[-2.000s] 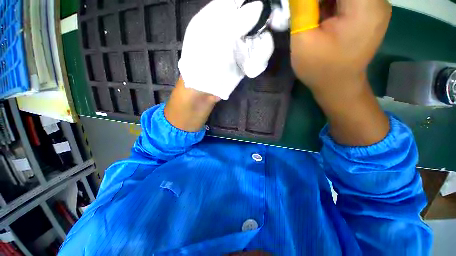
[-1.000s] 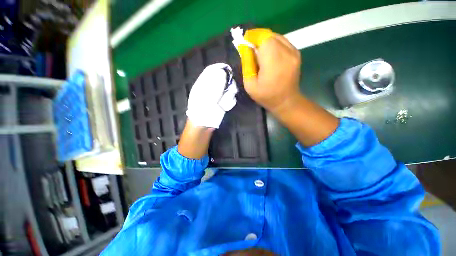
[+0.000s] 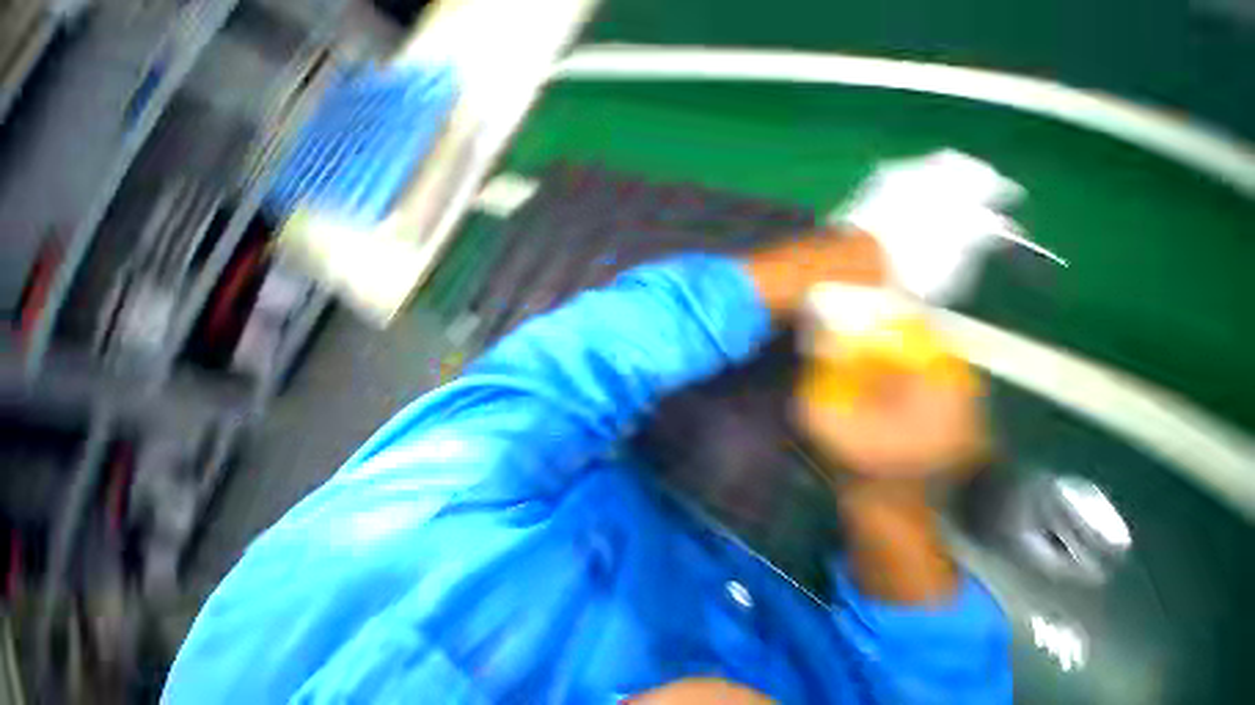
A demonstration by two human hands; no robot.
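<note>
The view is strongly blurred. My left hand (image 3: 936,227), in a white knit glove, is stretched forward over the green conveyor belt; whether it holds a part cannot be told. My right hand (image 3: 902,406), with yellow finger cots, is just below and nearer to me. A small white wiping cloth (image 3: 845,304) shows at its fingertips. The black compartment tray (image 3: 606,227) lies left of the hands, partly covered by my left sleeve. No round black part can be made out.
The solvent bottle (image 3: 1074,526) stands on the bench to the right, with small shiny bits (image 3: 1058,640) beside it. A blue tray (image 3: 365,138) and pale stacked trays are at upper left, with shelving beyond. A pale rail (image 3: 1087,393) edges the belt.
The view has turned, and the bench things appear tilted. My left hand has moved from above the black tray forward and right, past my right hand, over the belt.
</note>
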